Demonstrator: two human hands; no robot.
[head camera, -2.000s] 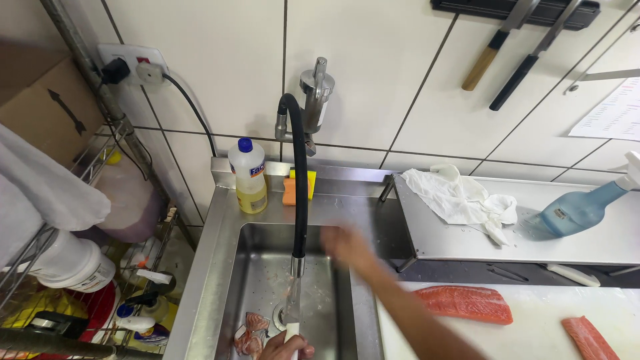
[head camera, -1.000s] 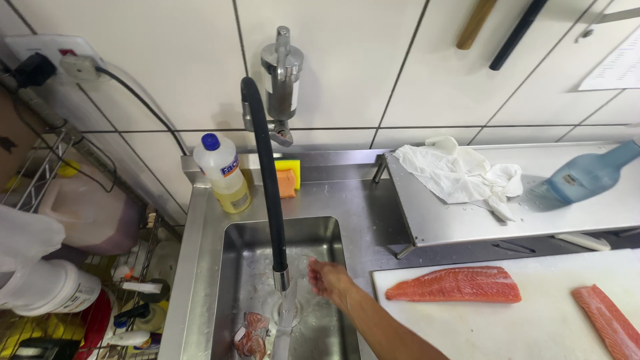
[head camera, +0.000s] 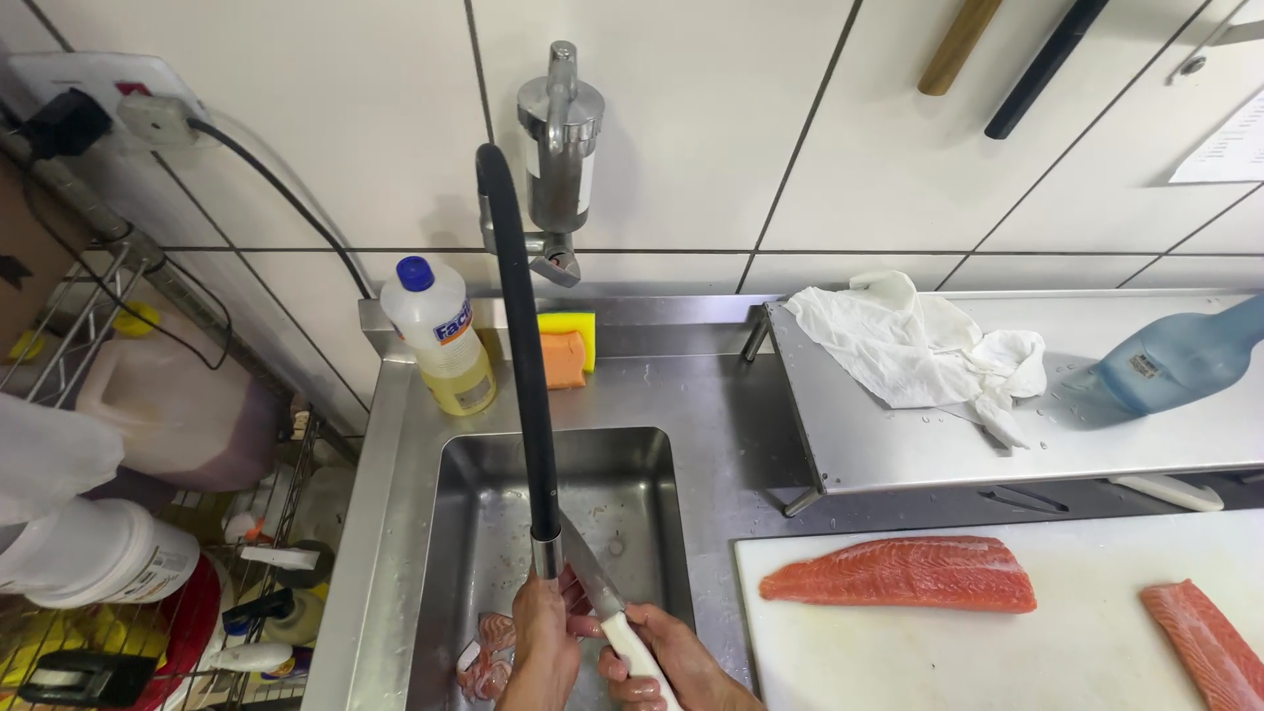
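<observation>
Over the steel sink (head camera: 647, 484), my right hand (head camera: 681, 657) grips the white handle of a kitchen knife (head camera: 595, 573), its blade pointing up and left. My left hand (head camera: 543, 632) is beside the blade, just under the metal end of the black faucet hose (head camera: 523, 346); its fingers are partly hidden, and whether they touch the blade is unclear. Pinkish fish scraps (head camera: 486, 657) lie in the sink, left of my left hand. On the white cutting board (head camera: 889, 662) to the right rest a salmon fillet (head camera: 908, 575) and another salmon piece (head camera: 1205, 637).
Behind the sink stand a detergent bottle (head camera: 441, 341) and sponges (head camera: 565, 357). A raised steel shelf (head camera: 869, 459) holds a crumpled white cloth (head camera: 918, 346) and a blue spray bottle (head camera: 1175, 360). A wire rack (head camera: 286, 513) with containers is at the left.
My left hand, out of view one second ago, is now under the faucet. The other hand, empty and reaching into the sink then, now holds the knife handle.
</observation>
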